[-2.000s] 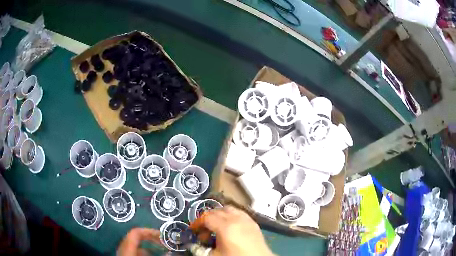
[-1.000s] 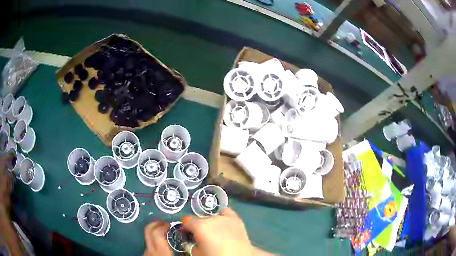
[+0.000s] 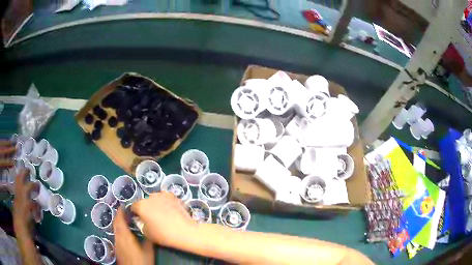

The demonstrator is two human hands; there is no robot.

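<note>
White cup-shaped housings with spoked rings [image 3: 214, 187] stand upright in a cluster on the green bench. Some at the left have dark centres [image 3: 96, 247]. My left hand [image 3: 129, 240] is at the cluster's lower middle, around the side of a housing mostly hidden by my hands. My right hand [image 3: 163, 217] reaches in from the right, bent over the same housing, its fingers touching or very near it. A small dark and silvery bit shows between the hands; I cannot tell what it is. No orange grip shows.
A cardboard tray [image 3: 108, 147] of black round parts [image 3: 150, 116] lies behind the cluster. A carton [image 3: 357, 181] of white housings stands right of it. Wired metallic parts [image 3: 383, 199] and coloured sheets [image 3: 419, 207] lie far right. Another person's hands [image 3: 23, 202] touch housings far left.
The view has shifted. Both my hands have moved left into the cluster, towards the dark-centred housings. The orange grip seen earlier at my right hand no longer shows. Another person's hands reach further in.
</note>
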